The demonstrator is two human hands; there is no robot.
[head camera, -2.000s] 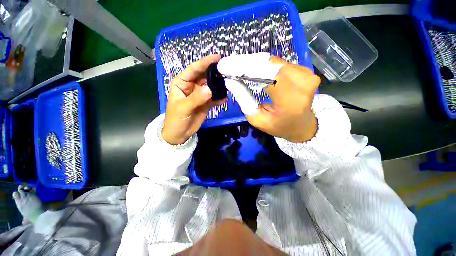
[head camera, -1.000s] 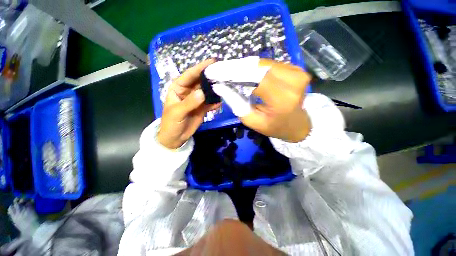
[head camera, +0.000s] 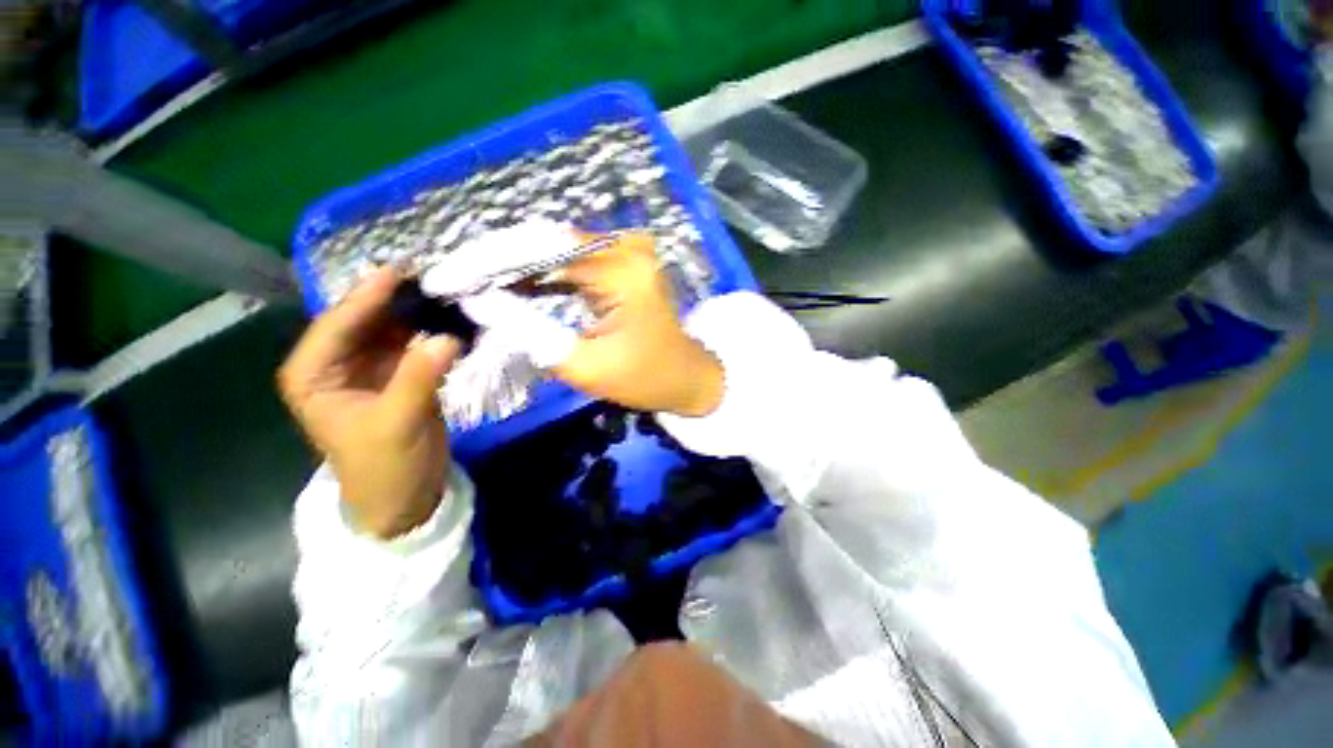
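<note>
My left hand (head camera: 369, 402) holds a black part (head camera: 433, 313) between thumb and fingers, over the left side of the rod tray (head camera: 504, 123). My right hand (head camera: 621, 322), with white coverings on thumb and finger, grips a thin silvery tool or rod (head camera: 548, 263). Its left end is at the black part; whether it touches or enters it is hidden by the covered fingertips. The rod tray is filled with silvery rods, blurred here. The black-parts tray (head camera: 643, 567) lies nearer my lap, with a dark jumble inside and some blue bottom showing.
A clear plastic box (head camera: 790, 183) lies right of the rod tray, with a dark thin strip (head camera: 829, 298) below it. Another blue tray (head camera: 1184, 154) stands farther right, and one (head camera: 132, 643) at the left edge. The green belt (head camera: 439, 73) runs behind.
The view has swung right, so trays and hands appear farther left. My hands still hold the black part and slim tool or rod together, and appear slightly lower relative to the rod tray.
</note>
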